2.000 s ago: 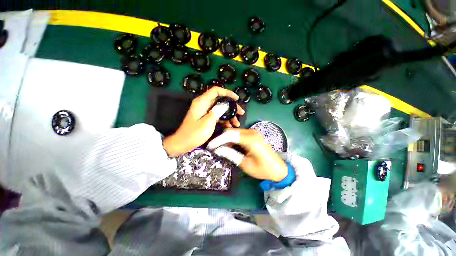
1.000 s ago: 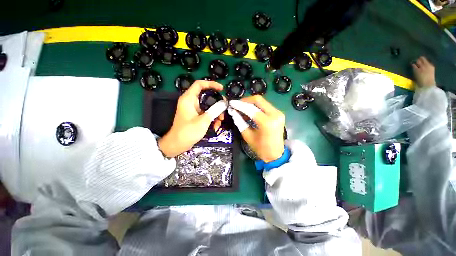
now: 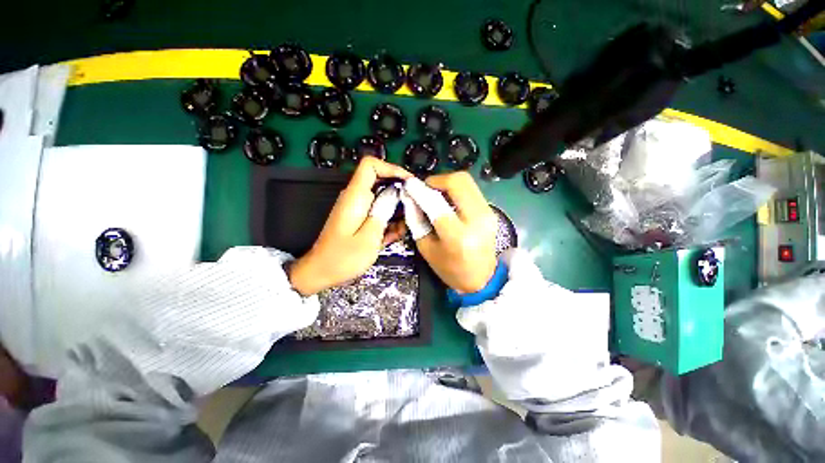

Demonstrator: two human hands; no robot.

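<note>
My left hand (image 3: 348, 231) holds a round black unit (image 3: 387, 188) above the parts tray; fingers hide most of it. My right hand (image 3: 457, 235), with white finger cots and a blue wrist strap, has its fingertips pressed together at the unit; whether a small part is between them cannot be told. The black parts tray (image 3: 425, 307) lies under the hands, with a pile of small silver metal parts (image 3: 362, 306) in its near half. The screw dish (image 3: 504, 231) is partly hidden behind my right hand.
Many black units (image 3: 389, 120) stand beyond the tray along the yellow line. The large black screwdriver (image 3: 588, 104) hangs at upper right. A clear plastic bag (image 3: 665, 181), a teal-green box (image 3: 674, 312) and a grey controller (image 3: 785, 222) are right. A white sheet (image 3: 136, 190) with one unit is left.
Both hands have come together at the unit, and my right hand has risen from near the metal parts. The view has shifted slightly. The other person's hand at far right has left view.
</note>
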